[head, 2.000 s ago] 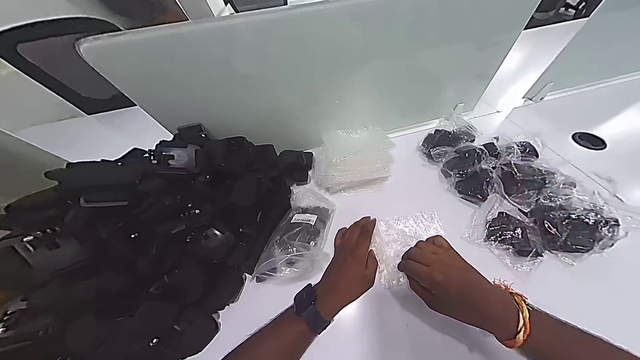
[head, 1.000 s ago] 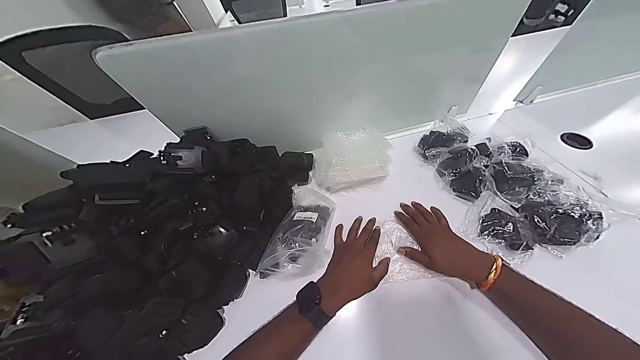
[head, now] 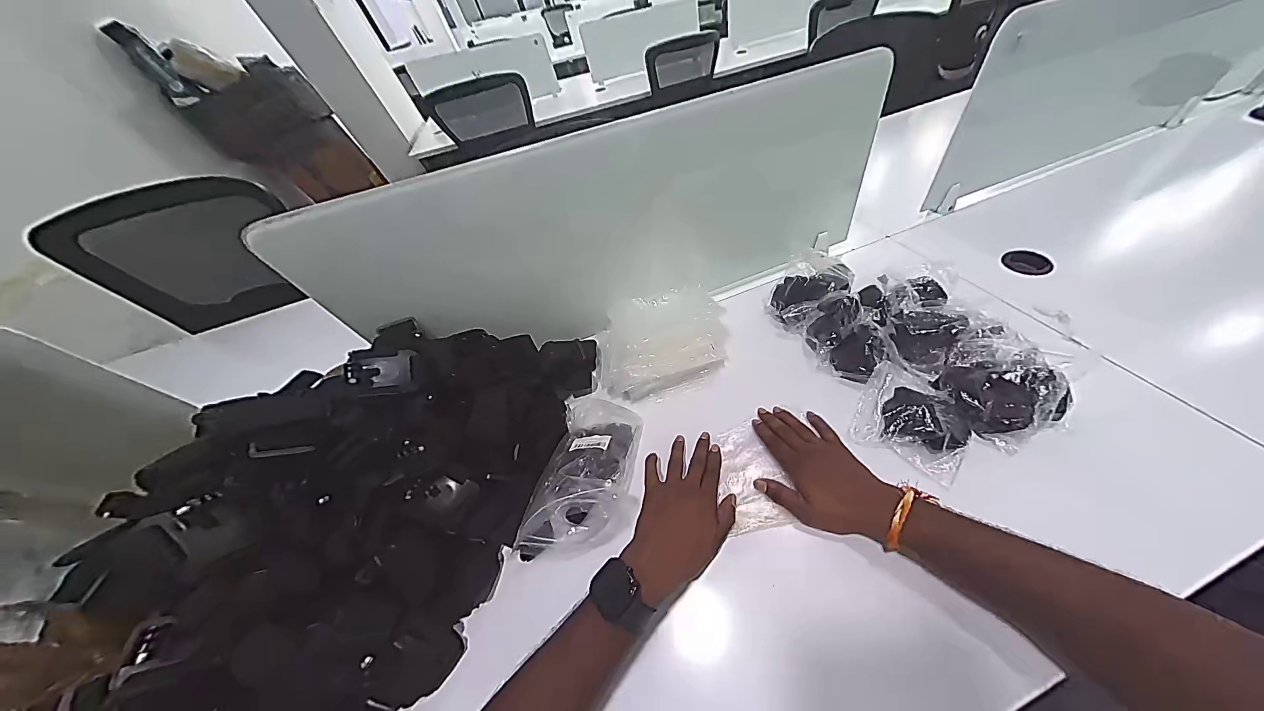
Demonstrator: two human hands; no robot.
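A clear plastic bag (head: 743,476) lies flat on the white table between my hands. My left hand (head: 679,515) rests palm down with fingers spread at the bag's left edge. Palm down too, my right hand (head: 822,476) lies on the bag's right part, fingers pointing up and left. Just left of my left hand is a clear bag with dark items and a label (head: 591,464). A stack of clear plastic bags (head: 664,348) stands behind my hands. To the right are several plastic-wrapped black items (head: 928,338). A large heap of black items (head: 326,513) fills the left side.
A frosted partition (head: 592,207) runs along the back of the table (head: 829,622). Mesh-backed chairs (head: 183,247) stand beyond it. A round cable grommet (head: 1027,263) is set in the adjoining tabletop at the right.
Two seconds ago the fingers of my right hand were bent on the clear bag; now they are stretched out flat. The view has tilted up and shows more of the room.
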